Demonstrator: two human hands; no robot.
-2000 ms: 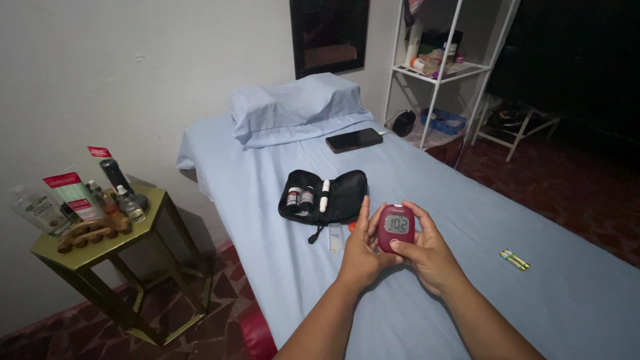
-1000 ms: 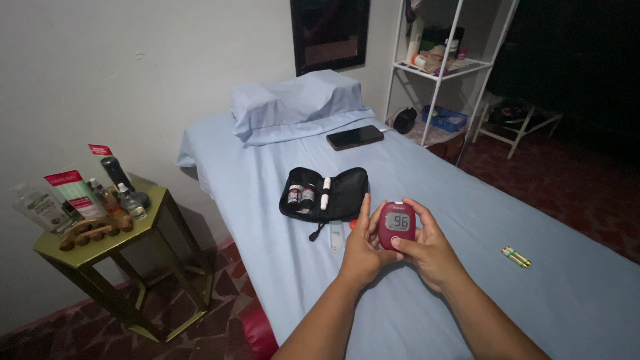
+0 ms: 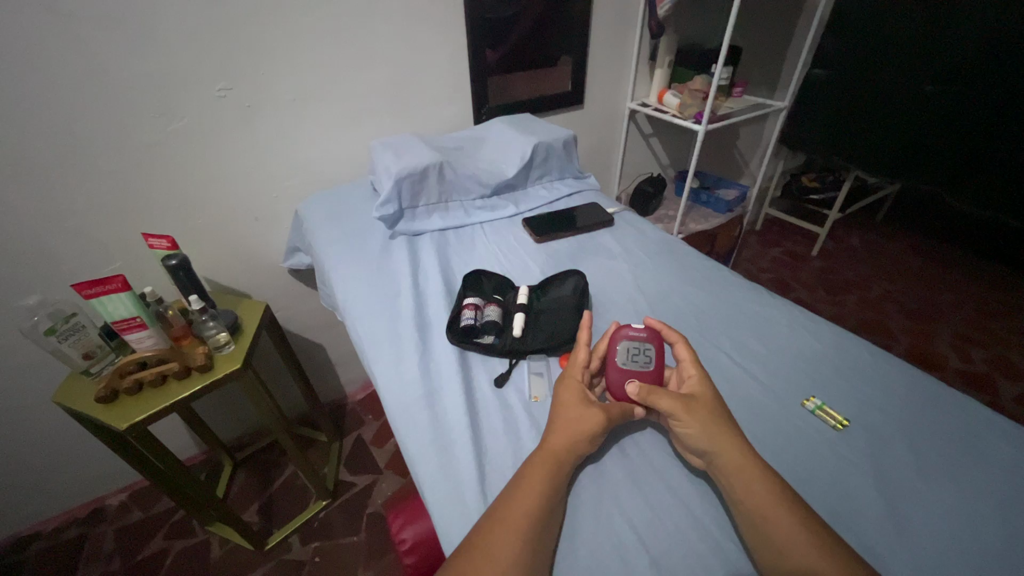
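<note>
Both of my hands hold a dark red blood glucose meter [image 3: 618,371] upright over the bed, its display lit with a number. My left hand [image 3: 582,396] grips its left side. My right hand [image 3: 690,398] holds the right side, with the thumb on the round button below the display. Just behind my left hand lies an open black zippered case [image 3: 556,312] with small vials [image 3: 470,314] and a white lancing pen [image 3: 521,310] in it. A clear plastic piece [image 3: 538,379] lies beside my left fingers, near a partly hidden orange-red item [image 3: 564,361]. Batteries [image 3: 826,413] rest on the sheet at right.
A smartphone [image 3: 568,222] lies near the blue pillow [image 3: 480,168] on the sheet-covered bed [image 3: 384,280]. At left, a gold side table [image 3: 260,328] holds bottles, tubes and a wooden roller massager [image 3: 152,374]. A white metal shelf [image 3: 696,152] stands behind the bed.
The number on the meter's display has changed from 102 to 96 and now to 125. Both hands keep their hold on the meter, with the right thumb on its button.
</note>
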